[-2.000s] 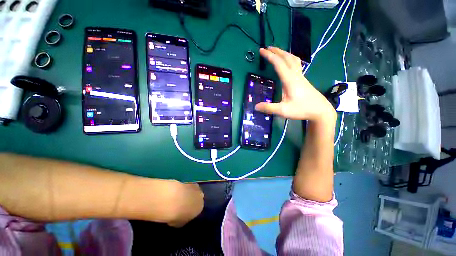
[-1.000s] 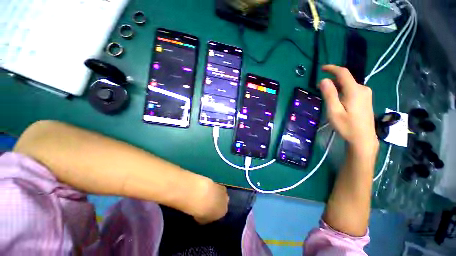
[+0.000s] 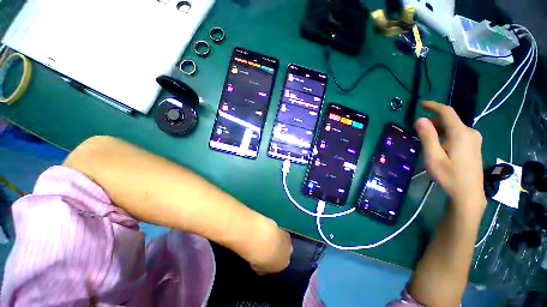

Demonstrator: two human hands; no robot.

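Four black phones lie in a row with lit app screens: the first [image 3: 245,102], second [image 3: 298,114], third [image 3: 336,153] and fourth [image 3: 390,174]. White cables [image 3: 321,207] are plugged into the second and third. My right hand [image 3: 453,150] is beside the fourth phone's upper right edge, fingers bent and apart from the thumb, with nothing seen in it. My left hand [image 3: 271,247] is at the mat's front edge, bent down; its fingers are hidden. A single ring [image 3: 396,104] lies above the fourth phone. A round black charging case [image 3: 175,115] stands open at left.
Three rings [image 3: 201,48] lie beside the white ring tray [image 3: 114,45]. A tape roll [image 3: 23,78] is at the left edge. A black fixture [image 3: 336,27], a power strip [image 3: 483,41] and a dark slab [image 3: 462,90] are behind. Black cases in clear plastic [image 3: 528,240] are at right.
The camera view has turned left, so the bench appears shifted right. My right hand has moved off the fourth phone's screen to its right side, and its fingers have curled closer to the thumb.
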